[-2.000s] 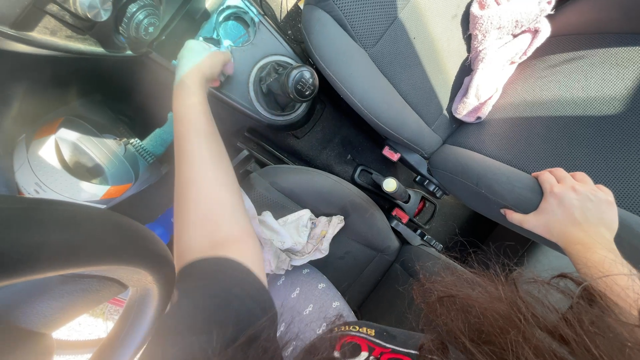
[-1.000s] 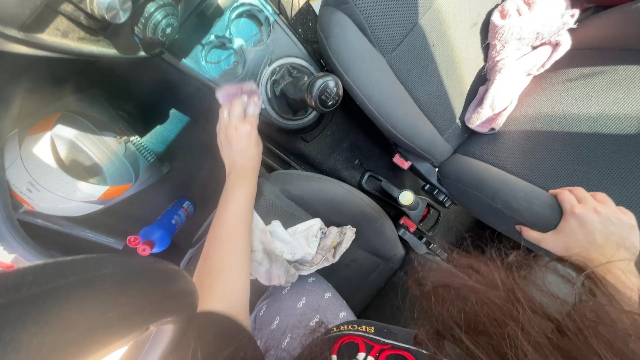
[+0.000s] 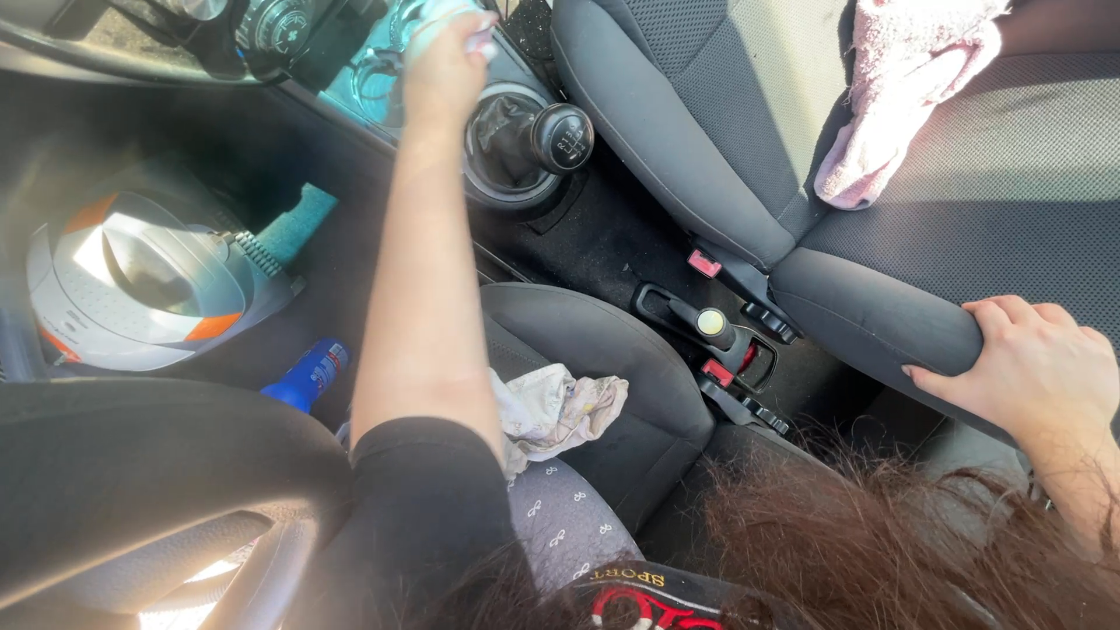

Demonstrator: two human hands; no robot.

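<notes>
My left hand (image 3: 446,66) reaches over the cup holders (image 3: 376,83) of the centre console, just beyond the gear lever knob (image 3: 563,138). Its fingers are closed on a small pale pinkish cloth (image 3: 479,39), mostly hidden and partly washed out by glare. My right hand (image 3: 1032,367) rests palm down on the side bolster of the passenger seat (image 3: 875,319), with nothing seen in it. A stained white cloth (image 3: 569,411) lies by my thigh on the driver's seat. Farther up, a pink towel (image 3: 884,114) is draped on the passenger seat.
In the footwell at left are a white and orange container (image 3: 140,280), a teal-ended brush (image 3: 297,223) and a blue bottle (image 3: 311,376). The steering wheel (image 3: 175,455) fills the lower left. The handbrake lever (image 3: 710,324) and seat-belt buckles (image 3: 717,374) lie between the seats.
Since one second ago, my left hand with the pinkish cloth has moved from beside the gear lever up over the cup holders. My right hand stays on the seat bolster.
</notes>
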